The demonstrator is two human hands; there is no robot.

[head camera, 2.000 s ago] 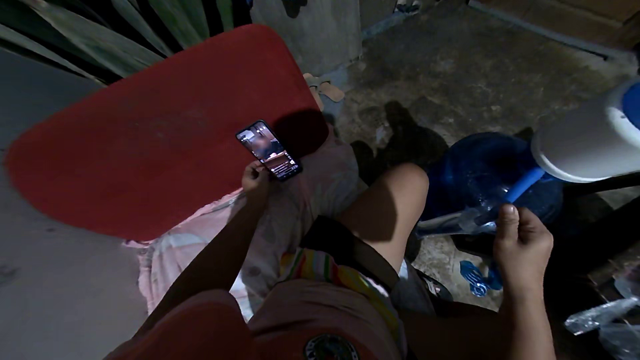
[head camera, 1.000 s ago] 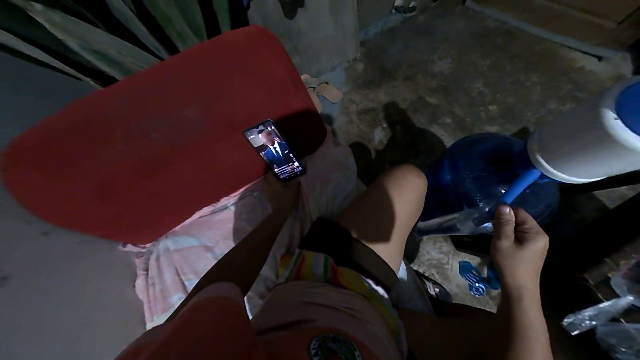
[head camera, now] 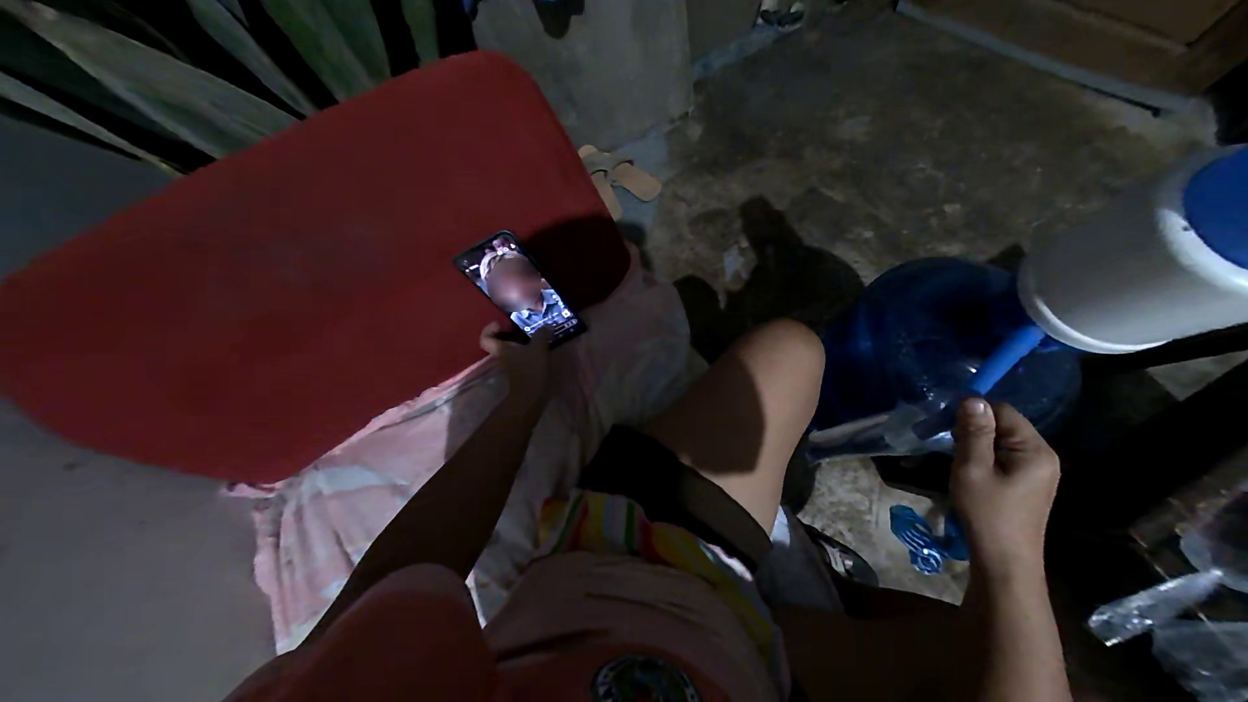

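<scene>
My left hand (head camera: pixel 519 353) is around the lower end of a smartphone (head camera: pixel 517 278), whose lit screen shows a picture of a person. The phone lies over the edge of a red cushion (head camera: pixel 322 224). At the right, my right hand (head camera: pixel 1002 468) has its fingers curled at the lower end of a blue tube or handle (head camera: pixel 1009 359), which runs up to a white container with a blue end (head camera: pixel 1111 263). Clear plastic (head camera: pixel 912 424) hangs beside those fingers. Behind them stands a large blue water jug (head camera: pixel 916 312).
A pink patterned cloth (head camera: pixel 390 487) lies beneath the cushion and my left forearm. Tan sandals (head camera: pixel 629 178) rest on the concrete floor (head camera: pixel 877 146). Blue footwear (head camera: pixel 916 538) is below the jug. Clear plastic bags (head camera: pixel 1155 604) sit at the lower right, long leaves (head camera: pixel 175 88) at the upper left.
The picture on the phone screen has changed. My left hand has shifted slightly at the phone's lower end. My right hand stays in about the same place.
</scene>
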